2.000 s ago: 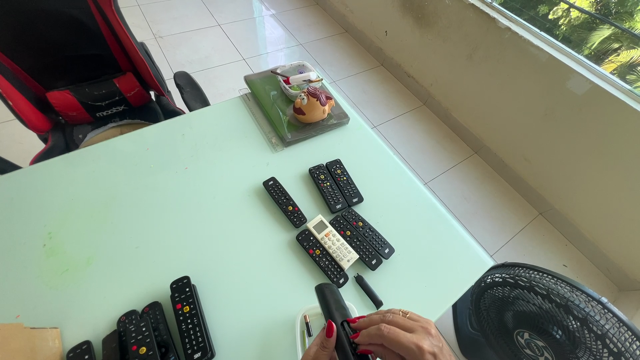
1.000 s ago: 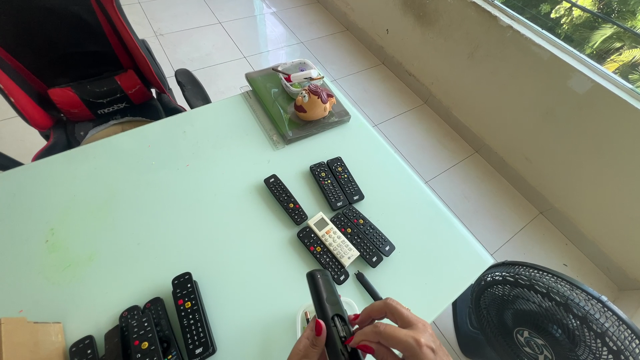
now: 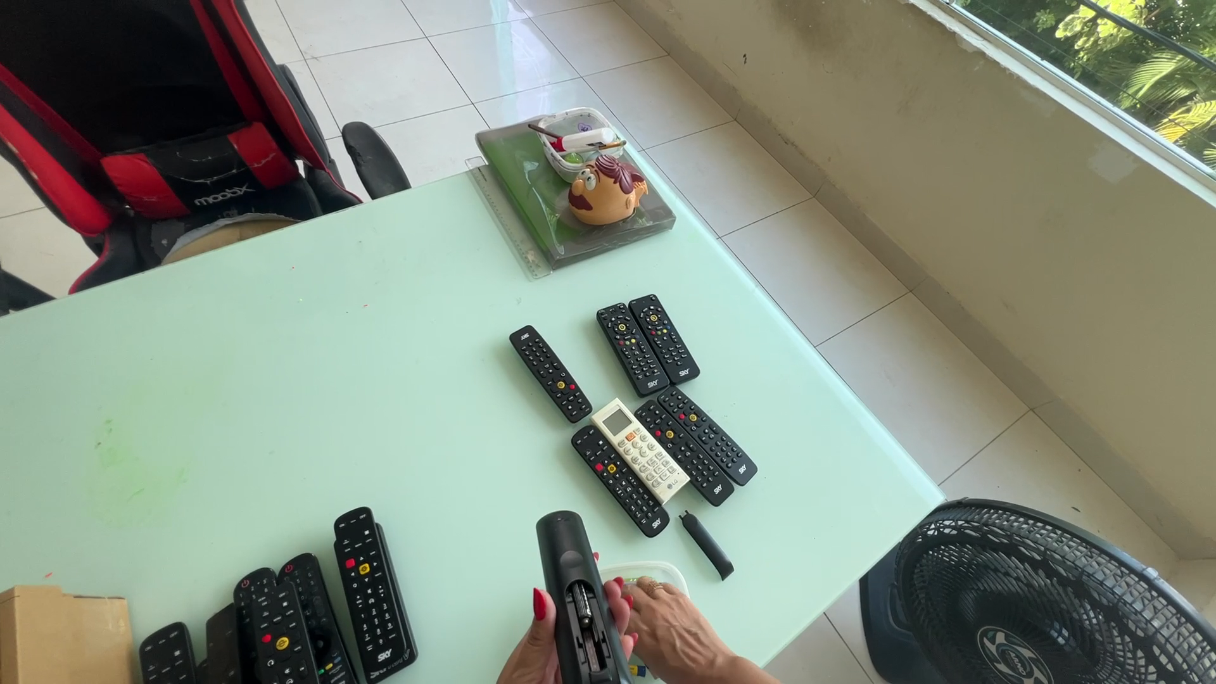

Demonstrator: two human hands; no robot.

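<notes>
My left hand (image 3: 537, 641) holds a black remote control (image 3: 572, 589) back side up, its battery compartment uncovered and a battery visible inside. Just right of it, my right hand (image 3: 673, 627) is over a white plastic container (image 3: 665, 572), fingers partly hidden, so whether they grip anything cannot be told. A black battery cover (image 3: 706, 545) lies on the table beyond the container. Farther off, a white remote control (image 3: 638, 448) rests among several black remotes (image 3: 620, 480).
More black remotes (image 3: 370, 594) sit at the lower left by a cardboard box (image 3: 65, 635). A ceramic figurine (image 3: 605, 193) and a small basket (image 3: 581, 122) stand on a green-and-grey case (image 3: 527, 176) at the far corner. A black fan (image 3: 1016, 589) is at the right, a gaming chair (image 3: 180, 171) beyond the table.
My right hand has moved from the remote's battery compartment to the white container beside it. The left hand still holds the remote.
</notes>
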